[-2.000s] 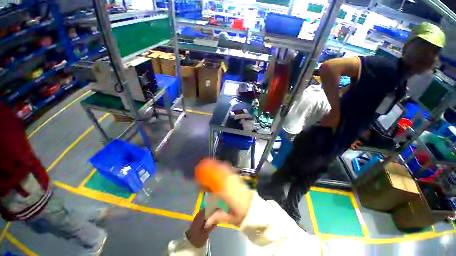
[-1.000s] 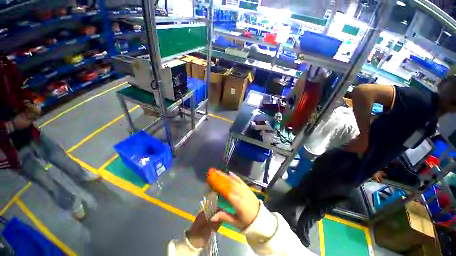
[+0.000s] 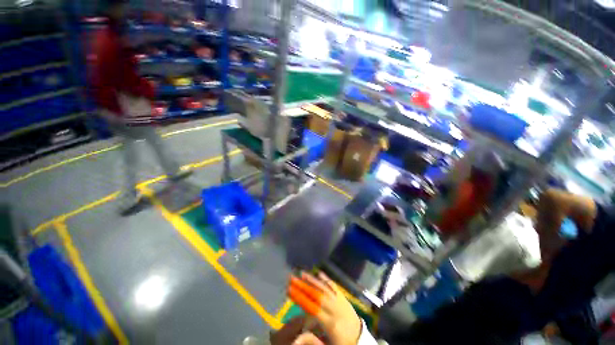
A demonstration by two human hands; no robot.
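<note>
My right hand (image 3: 335,314) is at the bottom centre, blurred, with a white sleeve cuff at the wrist. A bright orange patch (image 3: 305,296) lies along its fingers; whether it is a cover or a tool is unclear. My left hand (image 3: 291,330) is low beside it, mostly cut off by the bottom edge. The hands are close together or touching. I cannot make out what lies between them.
A blue tote (image 3: 232,214) stands on the floor ahead, with white bits inside. A person in red (image 3: 121,74) is at the left. Another person's dark clothing (image 3: 499,306) fills the lower right, beside a metal-framed bench. Blue bins (image 3: 64,290) are at the lower left.
The view has swung left, so the tote and benches shift right. My hands sit lower in the picture. The white strands seen between them earlier no longer show. The person in red is farther off.
</note>
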